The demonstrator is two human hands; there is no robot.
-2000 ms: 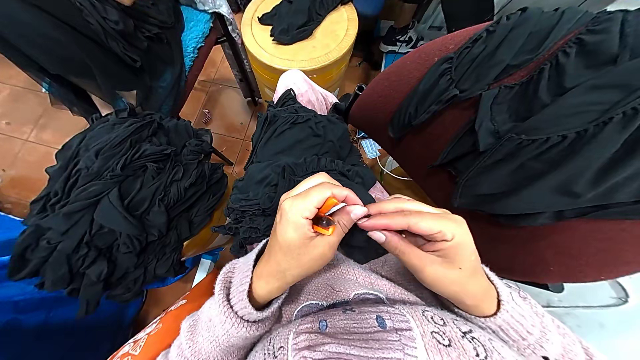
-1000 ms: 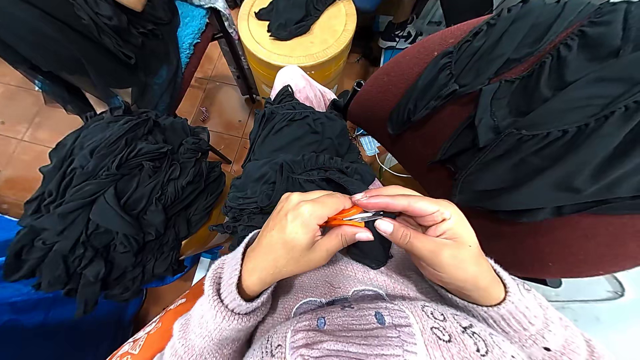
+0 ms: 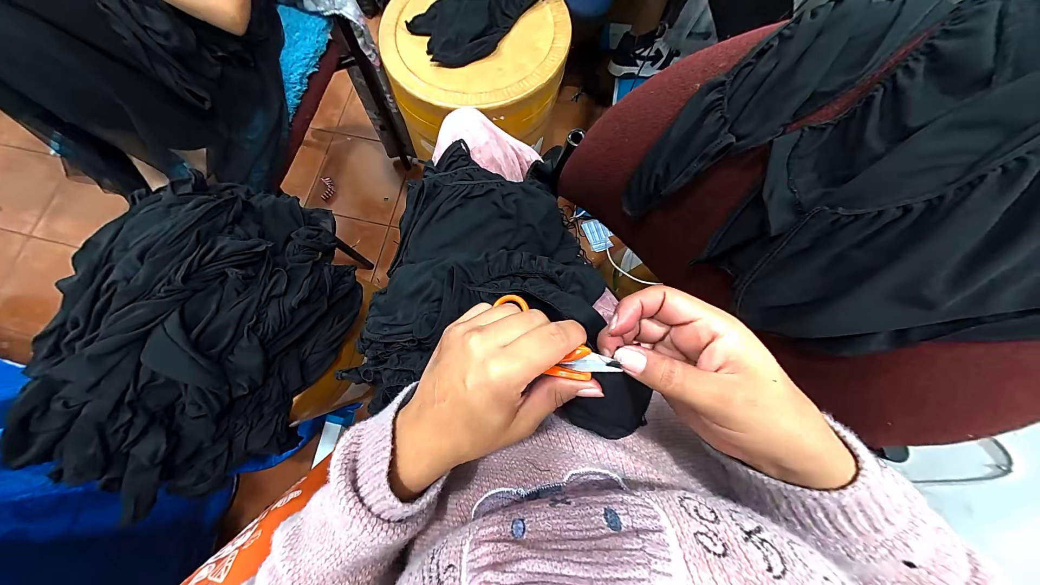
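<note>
My left hand (image 3: 496, 378) is closed around small scissors (image 3: 578, 366) with orange handles, their short metal blades pointing right. At the blade tips, my right hand (image 3: 703, 378) pinches a small bit of black fabric between thumb and forefinger, its other fingers curled. A black gathered garment (image 3: 496, 236) lies over my lap and runs up under both hands, one flap of it hanging just below the blades. Whether the blades are closed on the fabric is too small to tell.
A heap of black garments (image 3: 179, 325) stands at the left over blue plastic. More black garments (image 3: 902, 219) drape a dark red chair (image 3: 601, 146) at the right. Ahead is a round yellow drum (image 3: 479, 81) with black cloth on top. Another person's arm (image 3: 219, 10) shows at the upper left.
The orange-handled scissors sat inside my left fist two seconds ago; now their blades point out toward my right fingertips. My right hand's fingers have curled in around the fabric.
</note>
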